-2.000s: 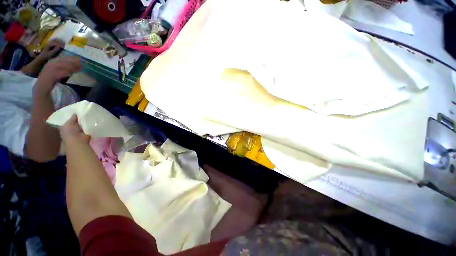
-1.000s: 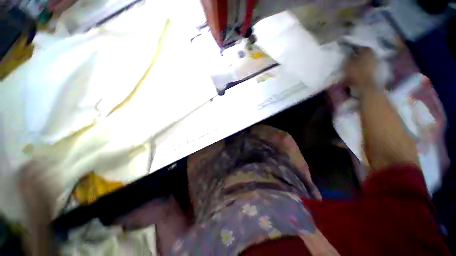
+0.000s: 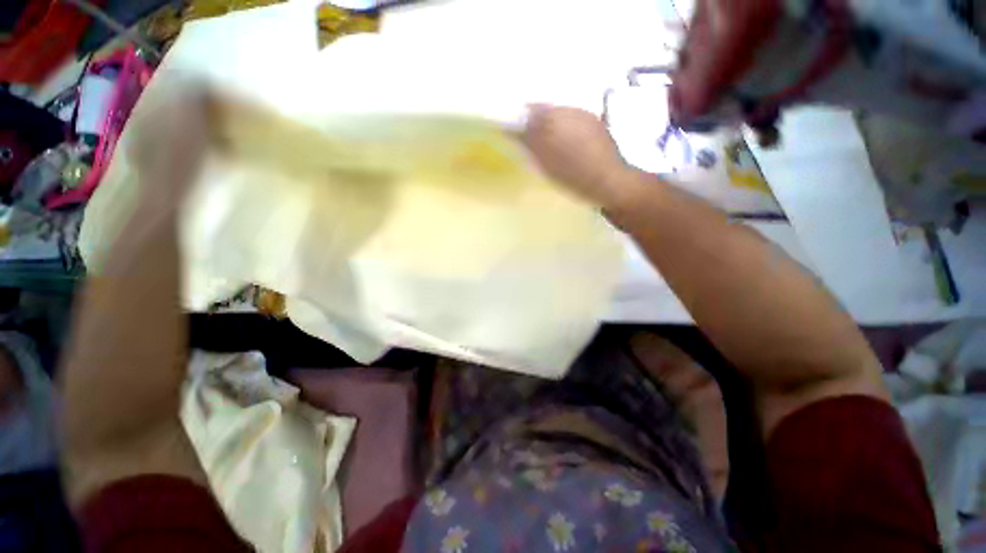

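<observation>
A large cream fabric panel (image 3: 432,238) hangs between my two hands over the front edge of the white table. My left hand (image 3: 178,130) is blurred and holds the panel at its upper left. My right hand (image 3: 562,146) is shut on its upper right edge, left of the sewing machine. The red end cover of the sewing machine (image 3: 746,54) is at the upper right, blurred. The needle area below it is overexposed, and its details cannot be told.
A pink basket (image 3: 108,130) with small items stands at the upper left. A white sheet (image 3: 827,184) and a green pen (image 3: 941,265) lie right of the machine. A cream cut-piece pile (image 3: 260,454) is left of my lap. More pale cloth is at the lower right.
My right hand has moved left from the cloth at the far right to the panel. My left hand has risen. The panel is lifted between both hands, and the view has shifted.
</observation>
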